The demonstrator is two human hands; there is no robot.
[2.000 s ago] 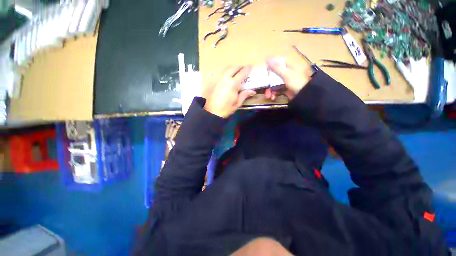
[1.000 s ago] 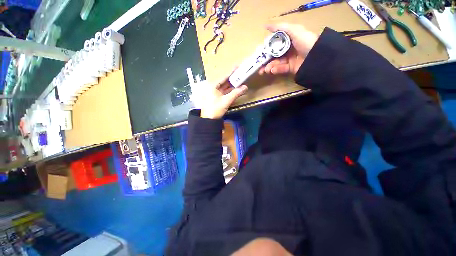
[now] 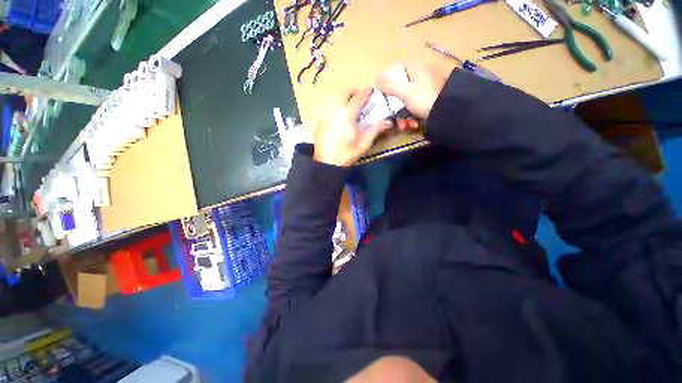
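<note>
A white handheld device (image 3: pixel 376 107) is held between my two hands above the front edge of the cardboard. My left hand (image 3: pixel 345 127) grips its left end. My right hand (image 3: pixel 419 88) covers its right end, so the round head is hidden. A small screwdriver (image 3: pixel 477 69) lies by my right sleeve, and dark tweezers (image 3: pixel 522 48) lie beyond it.
Green-handled pliers (image 3: pixel 587 45), a white labelled tube (image 3: pixel 532 16) and a blue pen-like tool (image 3: pixel 449 11) lie at the upper right. Wired components (image 3: pixel 320 34) lie at the top. White tubular units (image 3: pixel 153 93) stand in a row left of the dark mat (image 3: pixel 224 135). Blue crates (image 3: pixel 243 243) sit below.
The hands have closed around the device and cover its round head, which was visible a second ago. The small screwdriver has come into sight by the right sleeve. The view has shifted slightly.
</note>
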